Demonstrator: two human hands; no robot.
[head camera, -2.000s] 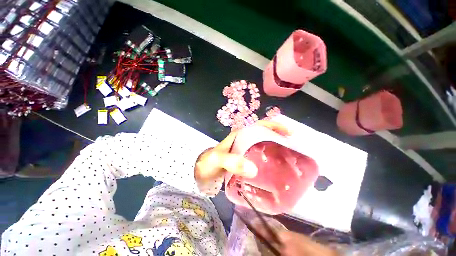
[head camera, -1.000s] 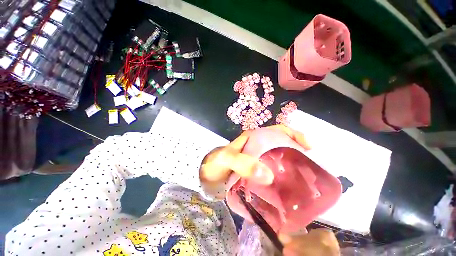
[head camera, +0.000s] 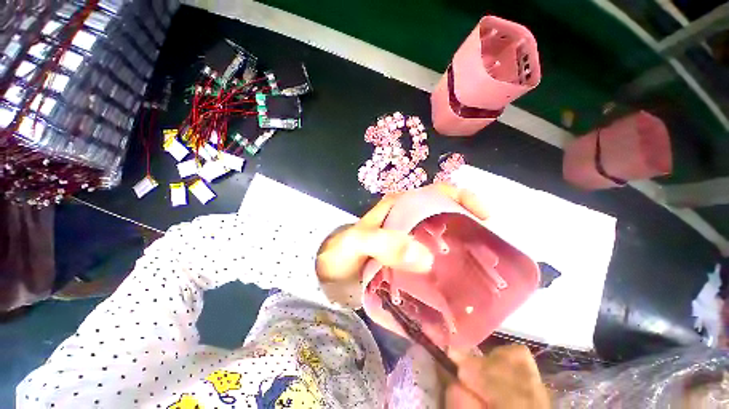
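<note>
A pink hollow housing (head camera: 480, 275) is held tilted with its open side up, above the white sheet. My left hand (head camera: 380, 248) grips its left wall, thumb over the rim. My right hand (head camera: 499, 379), blurred and near the bottom edge, holds dark tweezers (head camera: 425, 342). Their tips are inside the housing at the lower left wall, by the slots. Whether the tips hold a small part cannot be seen. Tiny pink pieces (head camera: 393, 156) lie in a loose heap behind the housing.
Two pink housings with dark bands stand at the back (head camera: 472, 80) and right (head camera: 617, 152). White sheets (head camera: 571, 240) lie under my hands. Batteries (head camera: 212, 168) and boards with red wires lie at left, beside stacked blister trays (head camera: 72, 88). Clear plastic (head camera: 655, 383) lies at lower right.
Over two seconds, the right hand has come closer to the housing, with the tweezers further inside its lower left. The left hand keeps its grip. The view has shifted slightly.
</note>
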